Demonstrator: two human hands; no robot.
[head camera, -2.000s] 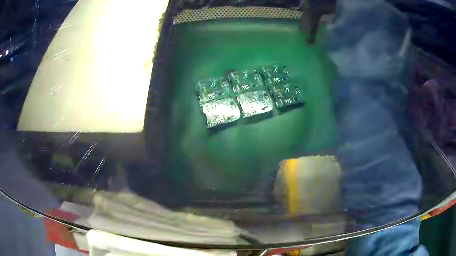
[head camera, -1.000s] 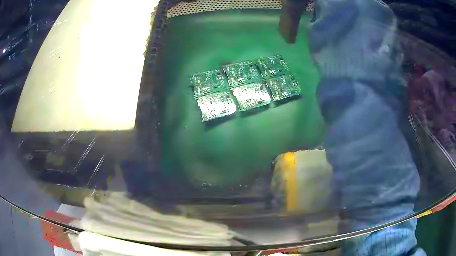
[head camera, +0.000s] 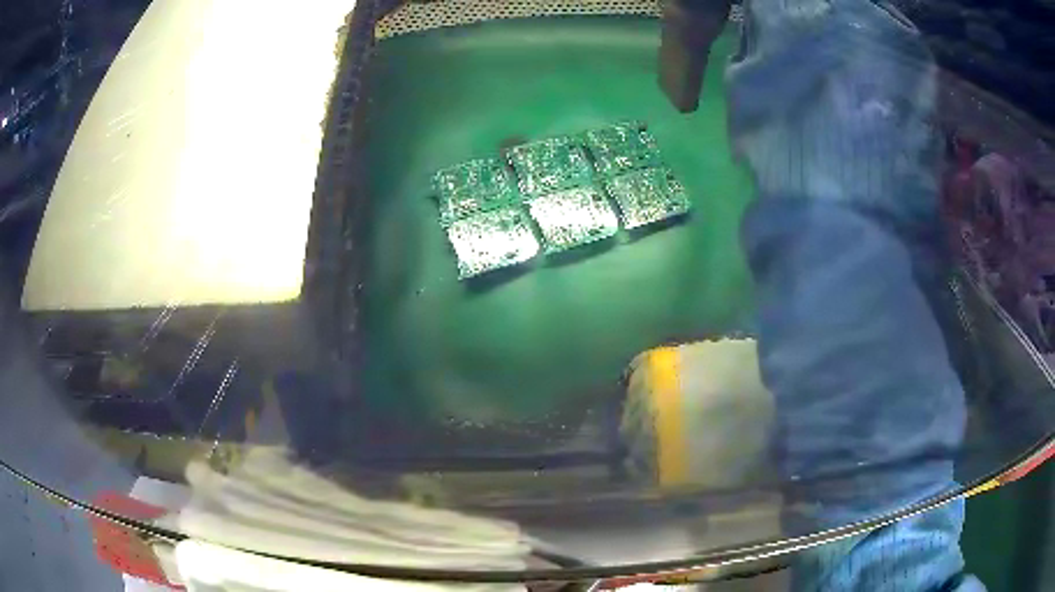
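Note:
A green circuit board panel (head camera: 561, 199) of small boards in two rows lies tilted on the green mat (head camera: 521, 330), seen through the dark curved window. Glare whitens its lower boards. My right arm, in a blue sleeve, reaches through the machine along the right side. Only a blurred part near my right hand (head camera: 777, 26) shows at the top edge; the fingers cannot be made out. A dark block-like piece (head camera: 691, 58) points down beside it, right of and above the panel; whether I hold it cannot be told. My left hand is not in view.
A bright cream sheet (head camera: 179, 162) covers the left of the window. A perforated strip (head camera: 521, 14) edges the mat's far side. A beige pad with a yellow stripe (head camera: 700, 411) is at lower centre-right. Folded white cloth (head camera: 347, 515) and a red pad (head camera: 130, 538) are at lower left.
The whole view has shifted slightly, moving the scene up and left. The dark piece and my right sleeve moved left towards the panel, then slightly back right. The panel keeps its place on the mat.

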